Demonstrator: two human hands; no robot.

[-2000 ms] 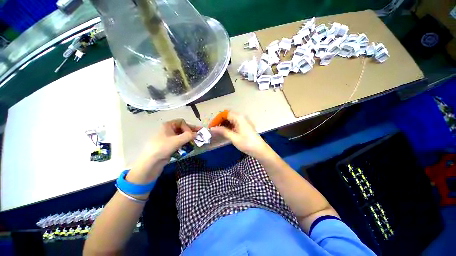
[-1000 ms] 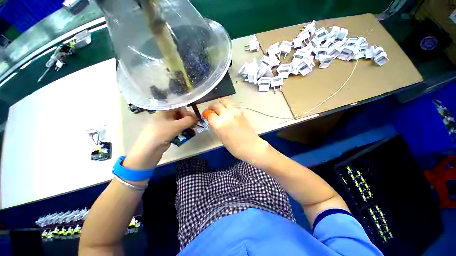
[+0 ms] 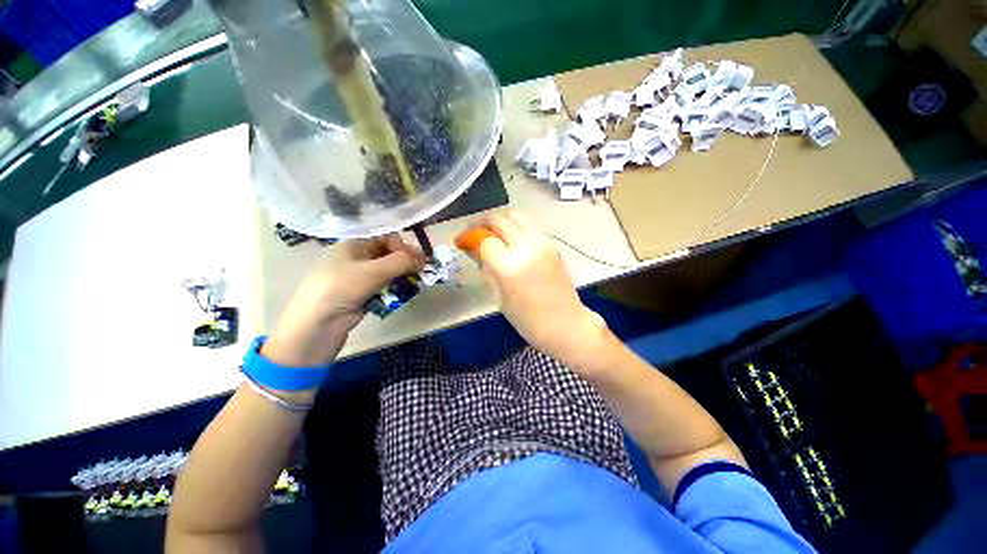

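My left hand holds a small white plug housing at its fingertips, below the dark soldering iron tip. A dark circuit board hangs at the left fingers, beside the housing. My right hand, with an orange finger cot, is just right of the housing, its fingers pinched together. A thin pale solder wire runs from the cardboard towards the right hand; its end at the fingers is too small to tell.
A clear fume hood hangs over the bench above the hands. Many white housings lie on and beside brown cardboard. A board-and-housing assembly lies on the white board. Black bins of assemblies stand low right and left.
Both hands have moved from the bench's front edge up to the iron tip with the housing. The right hand has since drawn slightly right. The wire's curve has shifted. An assembly on the conveyor has moved left.
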